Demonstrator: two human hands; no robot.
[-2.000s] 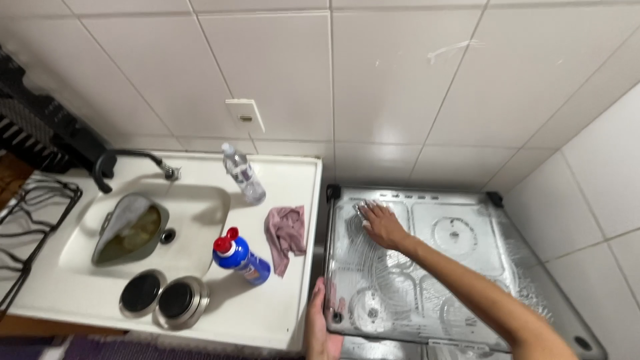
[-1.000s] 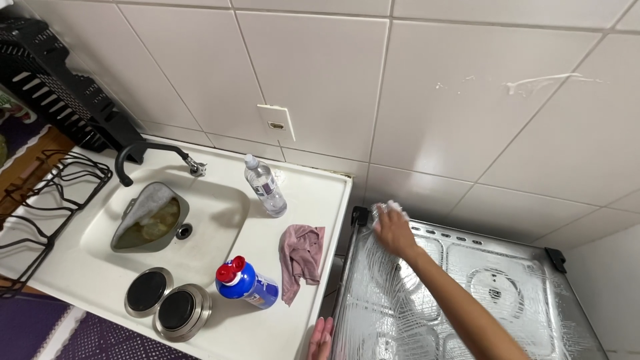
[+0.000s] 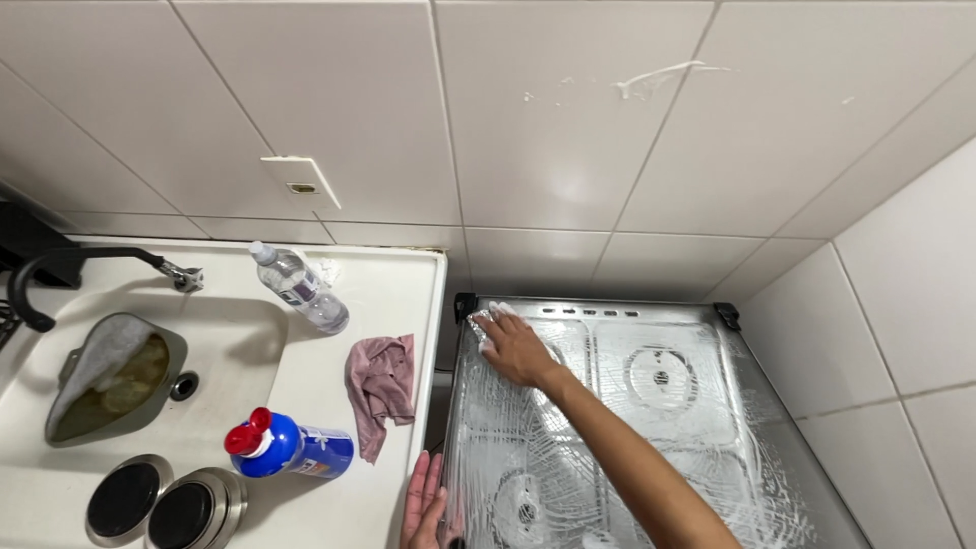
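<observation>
My right hand [image 3: 518, 351] presses a crumpled, silvery scouring pad [image 3: 482, 324], perhaps foil, onto the back left corner of a steel gas cooktop [image 3: 663, 335]. White foam and swirled streaks coat much of the cooktop, whose burner bases stand bare. At the cooktop's left edge is my left hand [image 3: 424, 503], palm facing it, partly cut off by the frame's bottom; whether it touches the edge is unclear. On the sink counter lies a pink cloth [image 3: 381, 389], beside a blue cleaner bottle [image 3: 293, 446] with its red cap flipped up.
A clear plastic bottle [image 3: 301, 290] stands behind the cloth. Round burner parts [image 3: 194, 511] rest at the counter's front. In the white sink [image 3: 236, 335] sits a basin [image 3: 114, 381] of murky, foamy water, under a black faucet [image 3: 84, 252]. Tiled walls [image 3: 534, 152] border the cooktop; a narrow gap separates it from the counter.
My right hand has moved from farther inside the cooktop to its back left corner, where it rubs at the edge. My left hand remains by the left edge. The view has shifted.
</observation>
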